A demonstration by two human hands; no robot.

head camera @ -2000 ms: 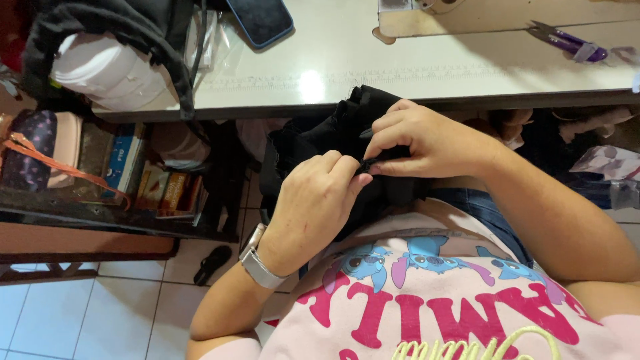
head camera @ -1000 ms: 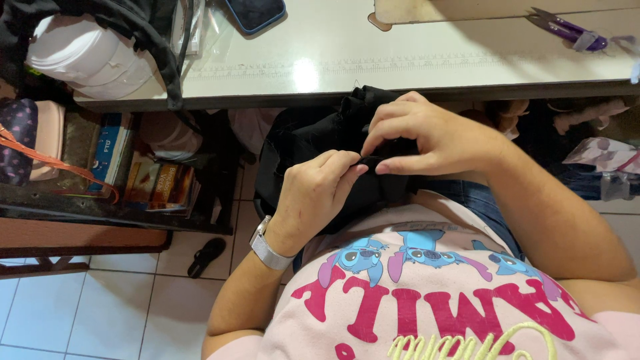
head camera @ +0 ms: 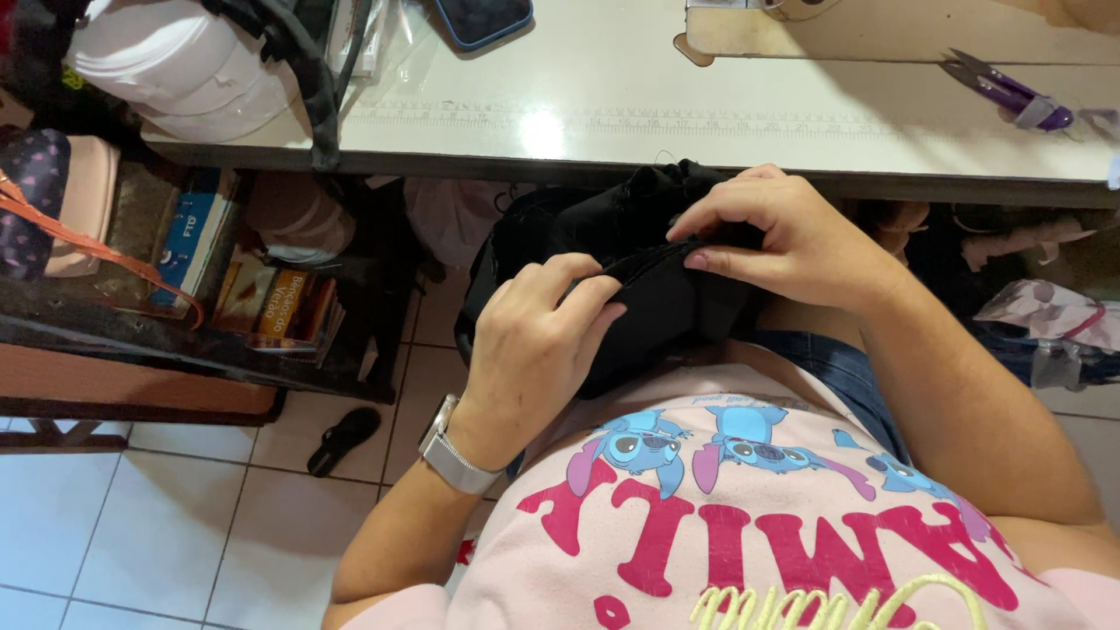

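A bunched black fabric piece [head camera: 647, 324] lies over my lap against the table's front edge. My left hand [head camera: 542, 341], with a watch on the wrist, has its fingers closed on a seam or folded edge of the cloth. At the right end of that same edge, my right hand [head camera: 779, 236] pinches the fabric between thumb and fingers. The edge runs slanting between the two hands. Some fingertips of the left hand are hidden by the fabric and the hand itself.
On the white table [head camera: 612, 96] with a printed ruler lie purple thread snips [head camera: 1006, 92], a phone [head camera: 483, 19] and a sewing machine base [head camera: 875, 35]. White round containers [head camera: 184, 61] stand at left above a dark shelf with books [head camera: 280, 306]. A black sandal [head camera: 343, 440] lies on the floor.
Both hands stay at the black fabric. The fingers have shifted along its edge, and the hands now sit farther apart than two seconds ago.
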